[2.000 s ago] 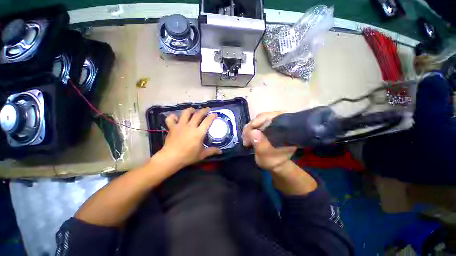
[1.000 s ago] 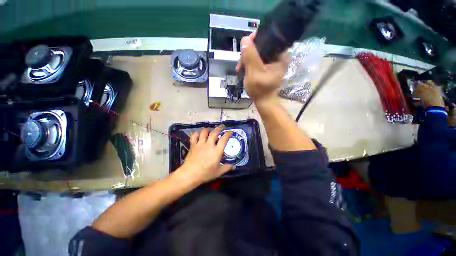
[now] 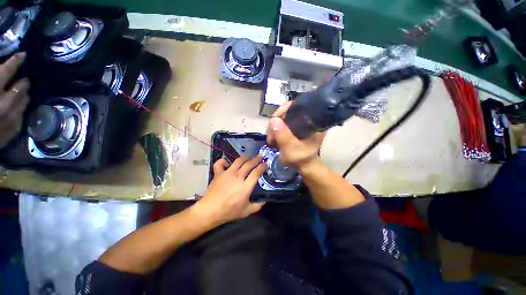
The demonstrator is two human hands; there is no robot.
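Note:
A black speaker cabinet shell point(image 3: 237, 142) lies on the bench in front of me with a silvery speaker driver point(image 3: 281, 175) in its right part. My left hand point(image 3: 236, 183) rests flat on the shell and the driver's left edge. My right hand point(image 3: 297, 138) holds the black electric screwdriver point(image 3: 317, 108) tilted above the driver's upper side. The bit tip is hidden by my hand. A thin red speaker wire point(image 3: 167, 122) runs from the shell to the stack at left.
Stacked shells with drivers point(image 3: 98, 132) stand at left, with another person's hand point(image 3: 10, 101) beside them. A loose driver point(image 3: 243, 59) stands beside the screw feeder point(image 3: 308, 60). A bag of screws point(image 3: 375, 106), a red wire bundle point(image 3: 466, 115) and a green conveyor belt point(image 3: 202, 12) lie beyond.
My right hand has brought the screwdriver down from the feeder to the driver. My left hand stays on the shell. Another person's hand has appeared at the left stack.

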